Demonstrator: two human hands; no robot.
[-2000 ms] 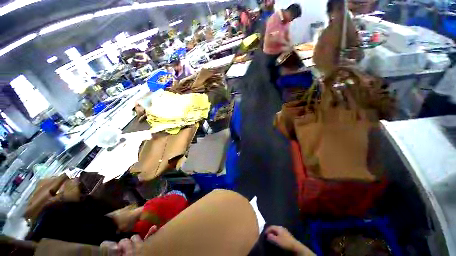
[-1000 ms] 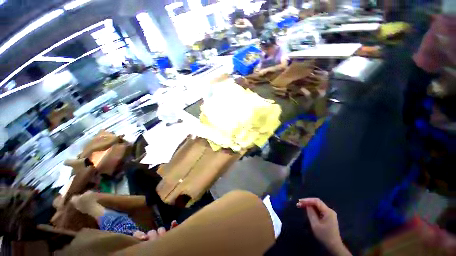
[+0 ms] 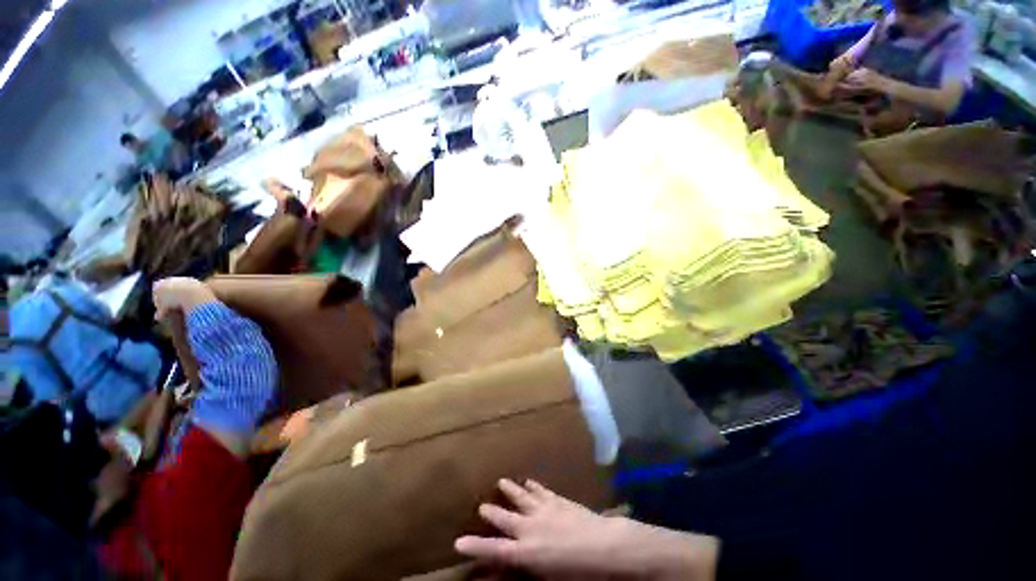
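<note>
A brown panel stack lies large and low in front of me, with a seam line and a small pale tag on its top piece. A white sheet shows at its right end. My right hand rests palm down on the lower right of the stack, fingers spread, not closed on anything. My left hand is not in view; the stack's lower left runs out of the picture.
A tall yellow sheet pile stands beyond, beside flat brown bag panels. At left, a person's striped sleeve reaches to a brown bag body. Another person sits at upper right. Blue crates stand at right.
The view has swung left and moved closer to the yellow pile. The carried stack now shows its seamed top. My right hand has come from beside the stack onto it; left fingers no longer show.
</note>
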